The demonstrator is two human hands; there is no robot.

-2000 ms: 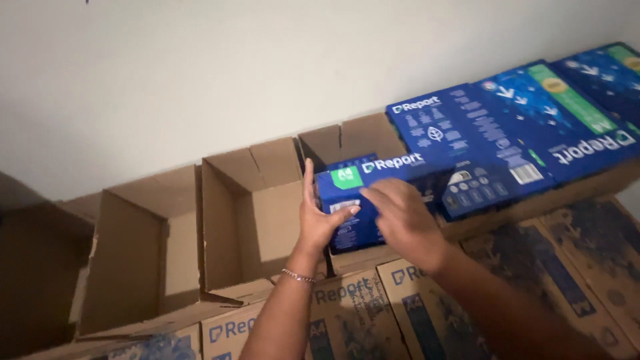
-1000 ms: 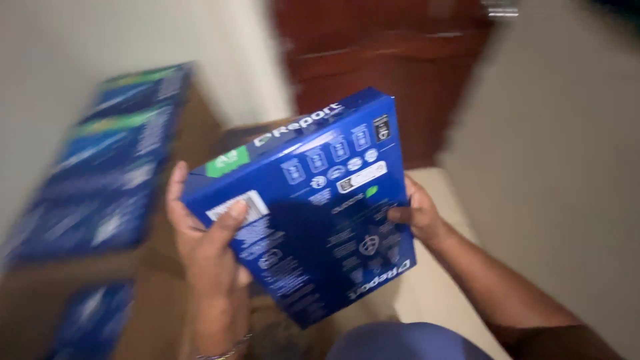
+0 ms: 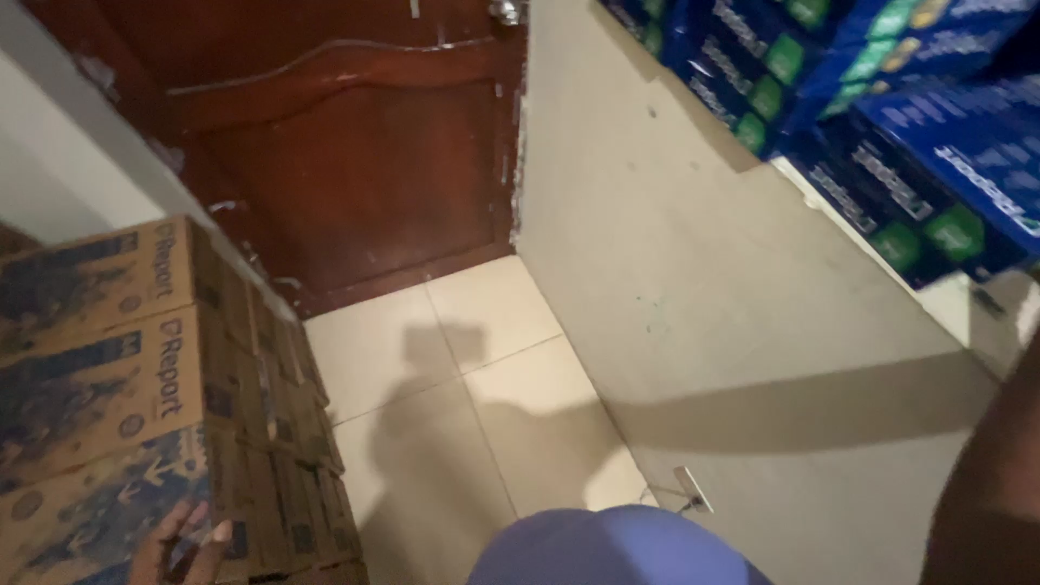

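At the bottom left, my left hand (image 3: 183,544) has its fingers apart over the end of a printed cardboard carton (image 3: 106,496); nothing is plainly held, and whether it touches the carton is unclear. Only my right forearm (image 3: 987,471) shows at the right edge, with the hand out of the frame. Above that forearm, blue paper reams (image 3: 886,187) with green patches lie at the end of a pale ledge (image 3: 877,256). More blue reams (image 3: 731,73) are stacked behind them. The view is blurred.
Stacked Report cartons (image 3: 175,366) line the left side. A reddish-brown wooden door (image 3: 349,171) stands ahead. Pale floor tiles (image 3: 422,406) lie between the cartons and a light wall (image 3: 691,325). Low on that wall is an outlet plate (image 3: 693,489) with a cord.
The ream seen between both hands a second ago is no longer between them. My hands are now far apart, the left low at the cartons. The view has swung towards the door and floor.
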